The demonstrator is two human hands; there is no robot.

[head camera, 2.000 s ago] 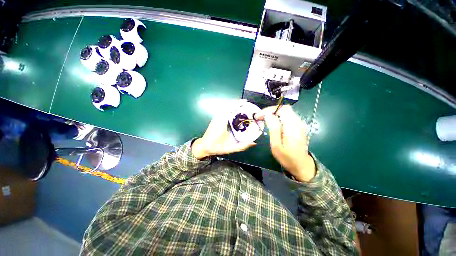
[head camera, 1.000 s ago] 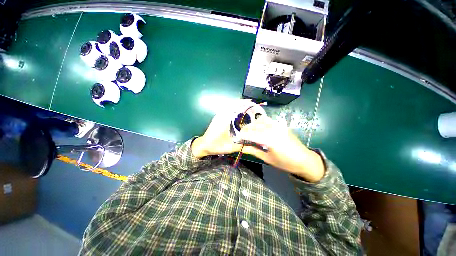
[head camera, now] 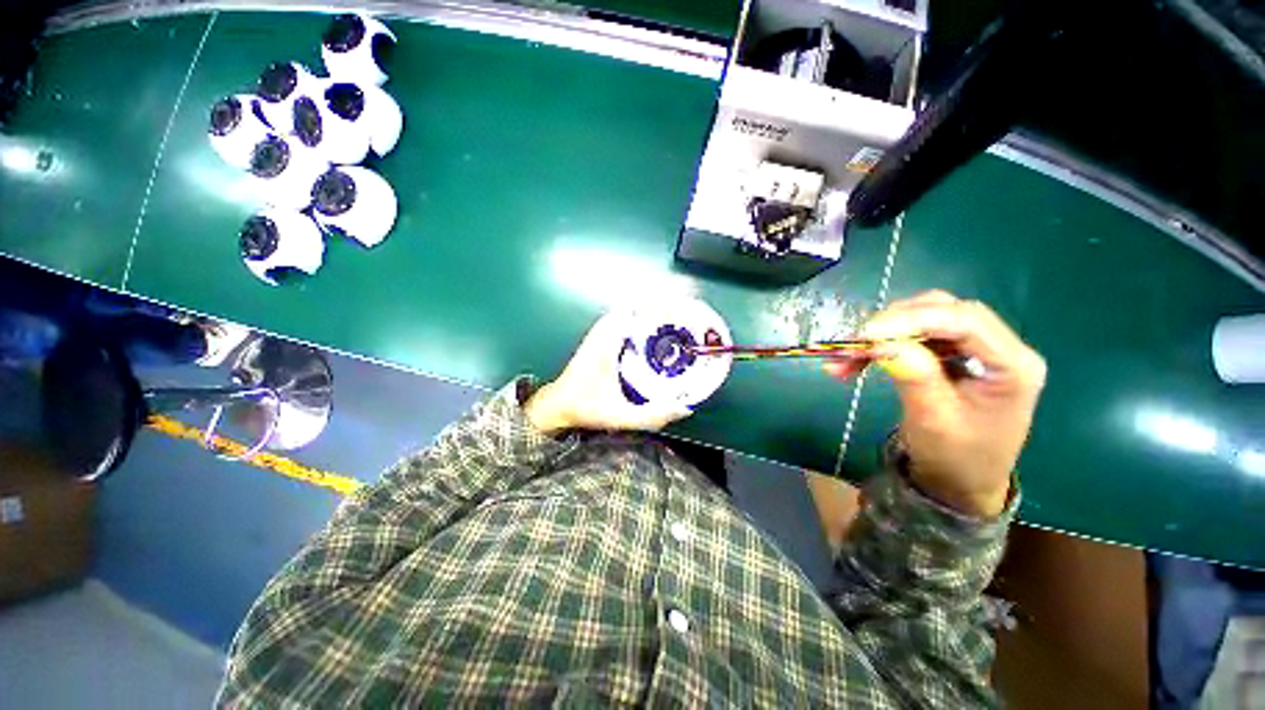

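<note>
My left hand (head camera: 594, 382) is closed around a white camera head housing (head camera: 708, 382), its dark round opening facing up. Red and yellow lead wires (head camera: 791, 351) run from the opening straight out to the right. My right hand (head camera: 971, 395) pinches the far part of these wires over the bench's front part. A small dark item with a light tip shows between its fingers; I cannot tell what it is.
A grey-white screw feeder (head camera: 756, 153) stands behind the housing, with a black screwdriver (head camera: 943, 125) hanging at its right. Several white camera heads (head camera: 364, 208) lie at the back left of the green bench (head camera: 513, 180). A white cylinder (head camera: 1239, 354) is at far right. A stool (head camera: 104, 412) is at lower left.
My right hand has moved away from the housing to the right, and the wires are now stretched out between the housing and its fingers. My left hand still holds the housing.
</note>
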